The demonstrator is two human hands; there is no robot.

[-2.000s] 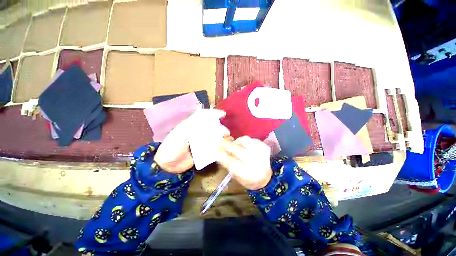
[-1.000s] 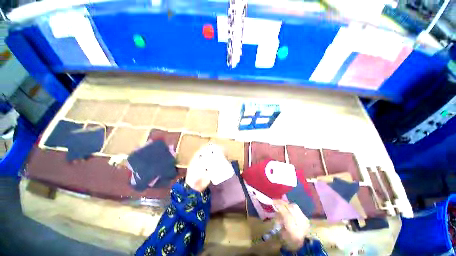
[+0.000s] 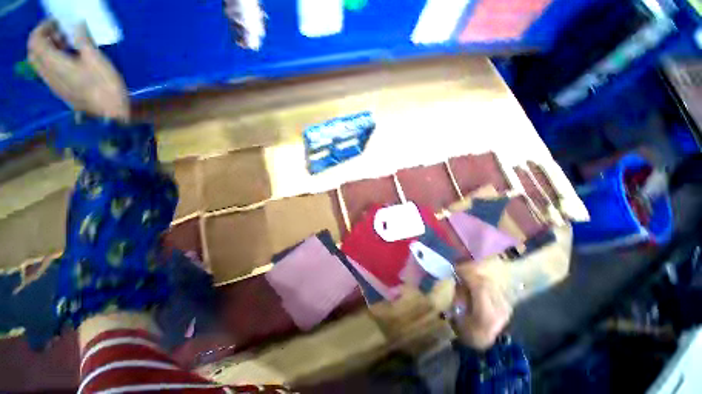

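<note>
My left hand [image 3: 81,77] is raised at the upper left, in front of the blue machine, with a white card [image 3: 96,23] in its fingers; both are blurred. My right hand [image 3: 483,304] is at the board's front edge, closed round a slim silvery pen [image 3: 459,309] that shows only in part. A white card with a slot [image 3: 400,222] lies on dark red leather pieces [image 3: 377,250]. A second white card [image 3: 432,260] lies just beyond my right fingertips; I cannot tell if they touch. Mauve pieces [image 3: 312,281] lie left of the red ones.
A blue cutting die [image 3: 339,141] stands on the cream board [image 3: 431,100]. Tan-brown pieces [image 3: 235,178] and maroon sheet [image 3: 368,202] lie in rows. The blue machine [image 3: 185,46] spans the back. A blue scrap bucket [image 3: 608,208] is at the right.
My left hand has moved up and left from the mauve pieces to the machine with the white card. My right hand remains near the front edge. The view has shifted and tilted.
</note>
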